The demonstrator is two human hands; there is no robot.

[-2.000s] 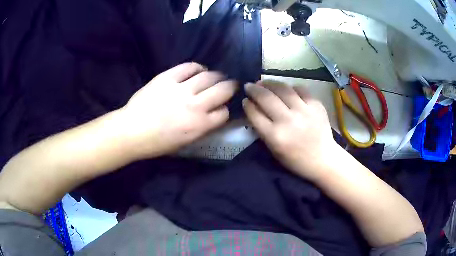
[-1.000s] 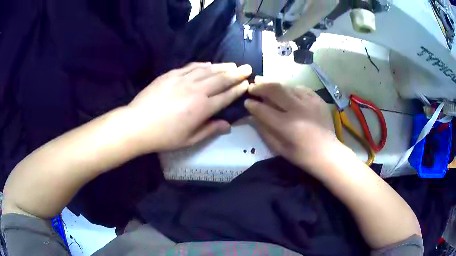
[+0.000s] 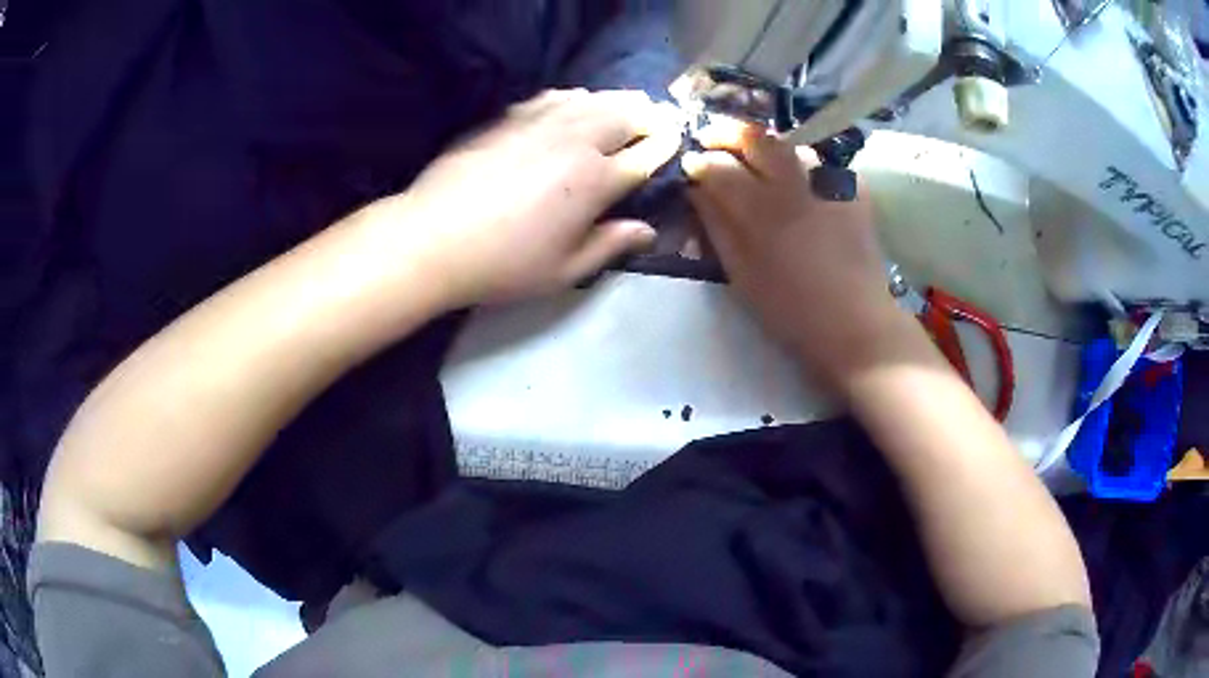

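Dark cloth (image 3: 265,119) lies over the left side, under both hands and across the lap. My left hand (image 3: 537,199) rests on it close to the presser foot (image 3: 692,119), fingertips pressed on the cloth. My right hand (image 3: 796,252) is just right of it, fingertips on the cloth edge at the foot. The fingertips of both hands nearly meet. The cloth edge between them is partly hidden by the fingers. The white sewing machine head (image 3: 849,60) stands over and behind the right hand.
Scissors with a red handle (image 3: 1004,358) lie right of my right hand, partly hidden by it. A blue plastic tray (image 3: 1138,424) and white strip (image 3: 1107,384) are at the right. The pale machine bed (image 3: 570,371) has a ruler scale (image 3: 550,464) along its front edge.
Both hands have moved forward with the cloth, up to the presser foot. More of the pale bed shows in front of them. The view has shifted, and my right arm now covers the yellow scissor handle.
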